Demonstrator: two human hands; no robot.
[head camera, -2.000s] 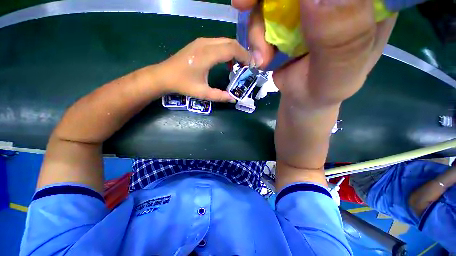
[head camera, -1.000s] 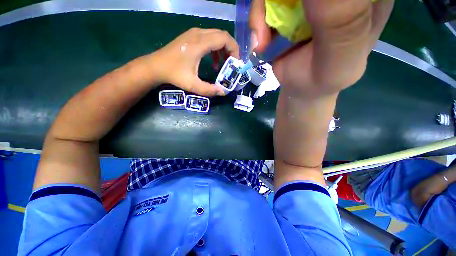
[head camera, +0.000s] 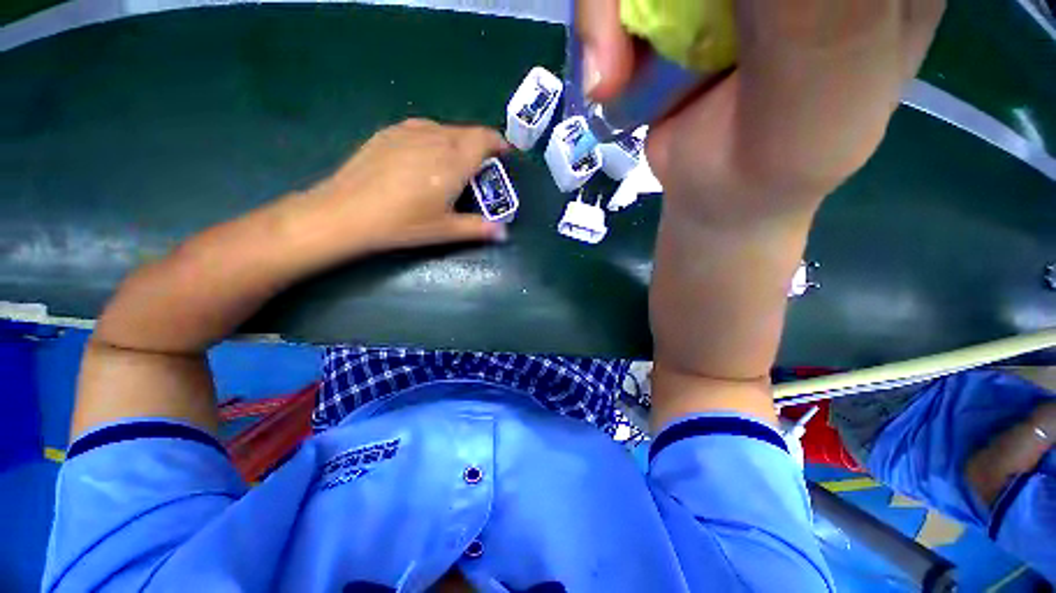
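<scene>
My left hand (head camera: 400, 185) has its thumb and fingers around an open white adapter housing (head camera: 495, 191) with dark parts inside. Two more open housings stand to its right, one farther back (head camera: 535, 107) and one (head camera: 573, 154) beside the nozzle area. A white plug end cap (head camera: 583, 219) with two prongs lies in front of them. My right hand (head camera: 799, 104), cut off by the top edge, is closed around a grey-blue dispensing gun (head camera: 658, 93) with yellow wrap (head camera: 683, 33). The nozzle tip is blurred and hard to tell.
Crumpled white paper (head camera: 636, 185) lies beside another partly hidden housing. The parts are on a dark green belt (head camera: 232, 110). A small white part (head camera: 801, 278) lies right of my right forearm. A cream hose (head camera: 926, 361) crosses the right side, near another person's arm (head camera: 1013, 458).
The housing that my left hand held now stands on the belt farther back. My left hand has moved to another housing. The pair at the left no longer shows there. The gun remains in my right hand.
</scene>
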